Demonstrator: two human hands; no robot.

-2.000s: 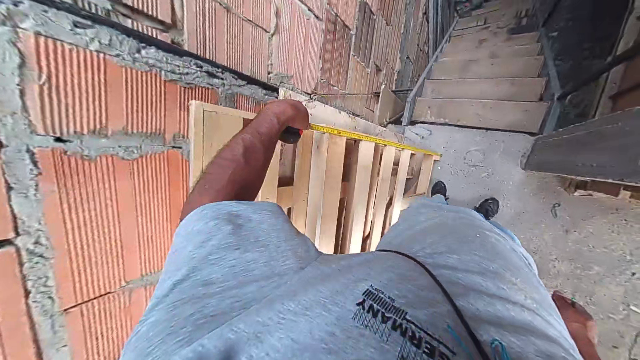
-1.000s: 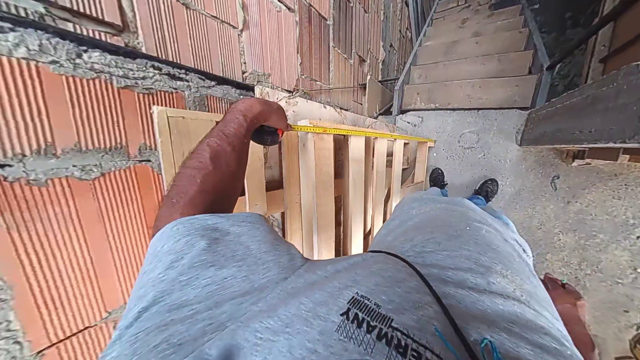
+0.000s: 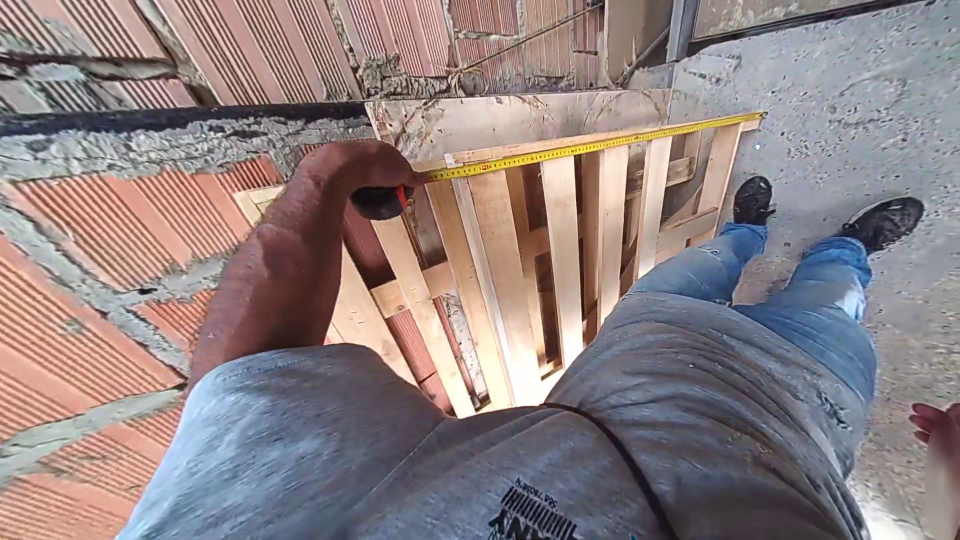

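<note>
My left hand (image 3: 382, 169) grips the black and red case of a tape measure (image 3: 379, 202) near the wall. From it the yellow tape blade (image 3: 570, 151) runs along the upper edge of a slatted wooden pallet (image 3: 562, 251), out to its far corner by the floor. The pallet stands upright against the brick wall, with gaps between its slats. My right hand (image 3: 937, 426) hangs at the right edge of the view, fingers partly seen and cut off by the frame; nothing shows in it.
A wall of hollow clay bricks (image 3: 90, 225) with rough mortar rises on the left. Behind the pallet lies a pale board (image 3: 517, 124). My feet in dark shoes (image 3: 885, 223) stand on the concrete floor (image 3: 825, 90). A metal post (image 3: 681, 30) is at the top.
The view has tilted down, and the stairs have left it. My left hand still holds the tape case, with the blade drawn out along the pallet's edge as before.
</note>
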